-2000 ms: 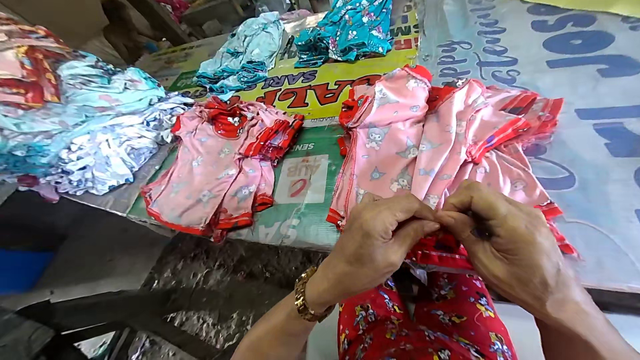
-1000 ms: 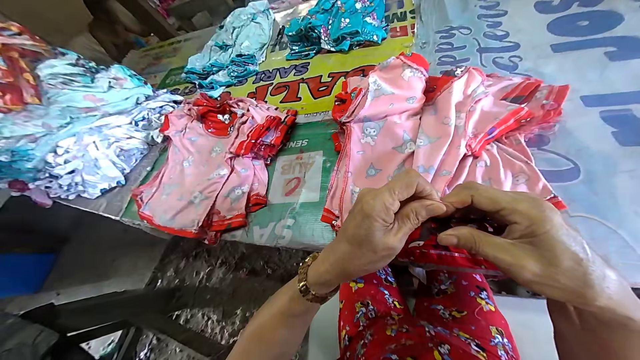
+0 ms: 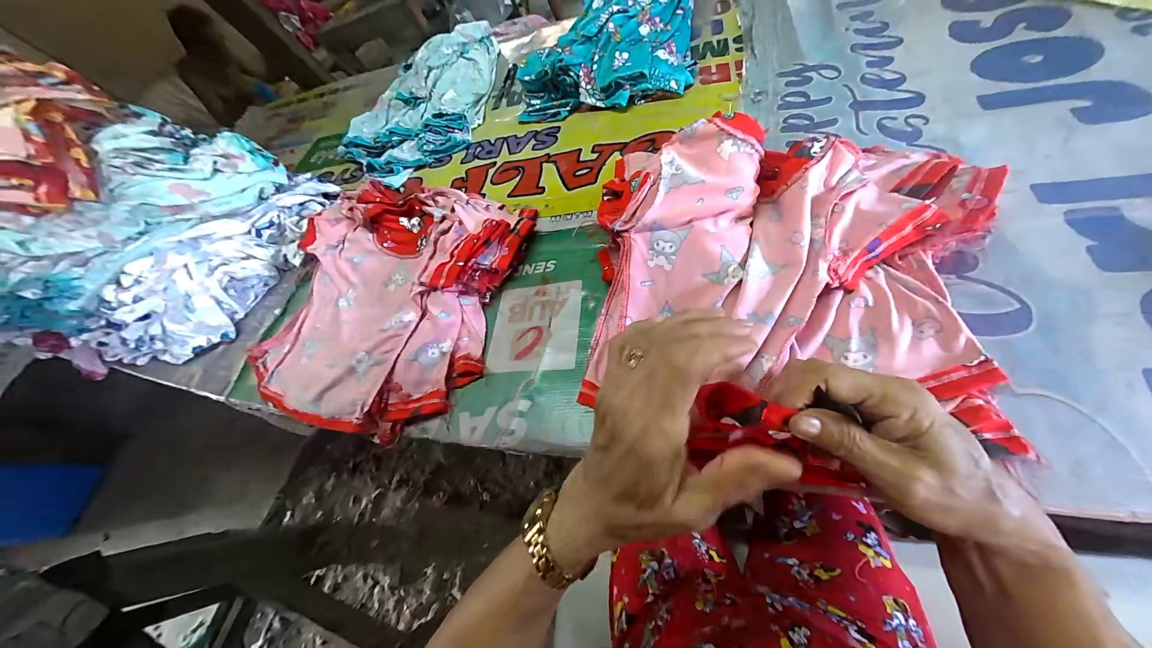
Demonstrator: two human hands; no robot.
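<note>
Near the table edge, my right hand (image 3: 886,441) pinches a small dark red piece of cloth (image 3: 742,423) between thumb and fingers. My left hand (image 3: 666,432), with a ring and a gold wristwatch, is at the cloth's left side, fingers spread and thumb stretched across its front; whether it grips the cloth is hard to tell. Behind both hands lie pink printed garments with red trim (image 3: 693,225), partly covered by them. A second stack of pink garments with red edges (image 3: 346,315) lies to the left. Red printed fabric (image 3: 792,576) covers the person's lap.
Teal printed garments (image 3: 630,54) and pale aqua ones (image 3: 441,81) lie at the back of the banner-covered table (image 3: 540,405). Blue, white and orange clothes (image 3: 189,234) are heaped at the left. A blue object (image 3: 49,499) is low at the left edge. A person (image 3: 211,54) is in the background.
My left hand's fingers have come away from their pinch near my right hand's fingertips and spread out. More of the red cloth shows between the hands.
</note>
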